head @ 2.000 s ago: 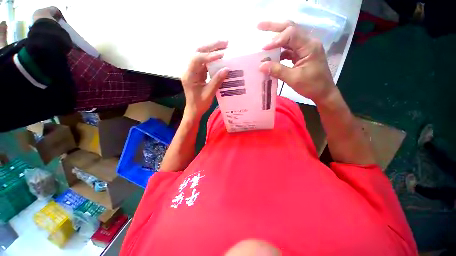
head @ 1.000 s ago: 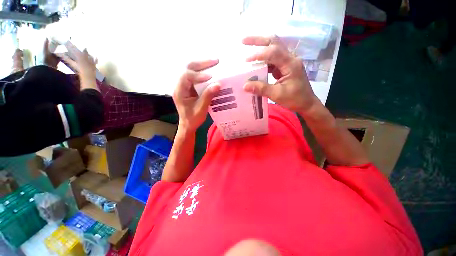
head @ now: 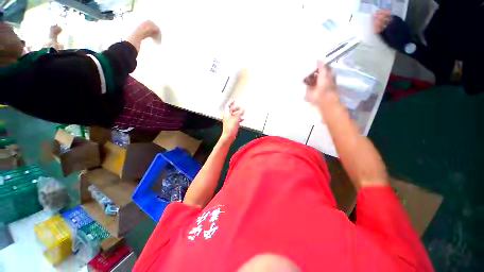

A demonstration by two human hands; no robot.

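Observation:
A pale carton [head: 231,87], blurred, with a dark bar on its face, is on the white table [head: 186,58]. My left hand [head: 232,121] is at the table's near edge, just below the carton. Its fingers look loosely spread, and touching cannot be made out. My right hand [head: 321,89] is blurred over the table's right part, beside a long, narrow pale and dark item [head: 340,50]. A small dark shape shows at its fingers; whether it grips either is unclear. Clear plastic bags [head: 354,85] lie beyond my right hand.
A coworker's dark sleeve [head: 63,82] and hand reach over the table at left. Another person's hand [head: 381,21] is at upper right. On the floor at left are a blue crate [head: 144,187] with dark shiny pieces, open brown boxes [head: 127,162] and yellow packs [head: 53,234]. More cardboard [head: 416,204] is at lower right.
The pinkish-white carton is no longer held between both hands above my lap. My hands have moved apart, the right one up and outward. A pale carton now shows on the table beyond my left hand.

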